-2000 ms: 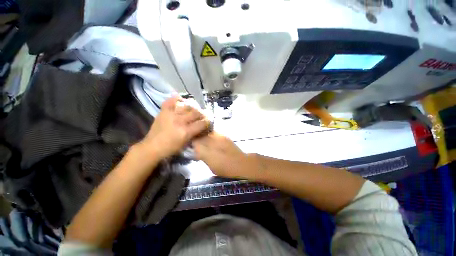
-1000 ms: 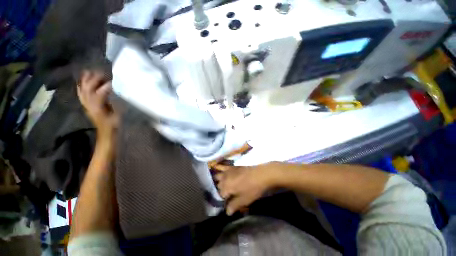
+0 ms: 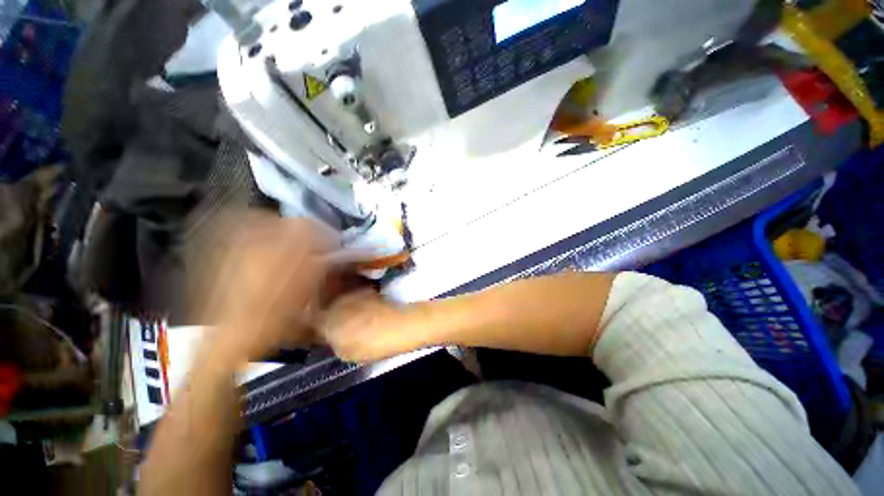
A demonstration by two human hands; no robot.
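Note:
My left hand (image 3: pixel 276 276) is blurred over the fabric left of the needle; its fingers cannot be made out. My right hand (image 3: pixel 363 325) is close beside it, fingers curled at the fabric edge. A pale fabric piece with an orange-brown edge (image 3: pixel 386 260) lies between the hands and the presser foot (image 3: pixel 373 189). The dark ribbed fabric (image 3: pixel 160 184) is heaped left of the machine head. The white sewing machine (image 3: pixel 485 145) stands in front of me. What the fingertips touch is partly hidden.
Yellow-handled snips (image 3: pixel 635 132) lie right of the needle beside an orange scrap. A dark grey device (image 3: pixel 674 89) and a red item (image 3: pixel 819 97) are further right. A blue plastic basket (image 3: pixel 775 291) stands below the table's right front edge (image 3: pixel 678 218).
My left hand has come from the far-left dark fabric to beside my right hand. The pale fabric and its orange-brown edge now lie close to the presser foot. The view has shifted.

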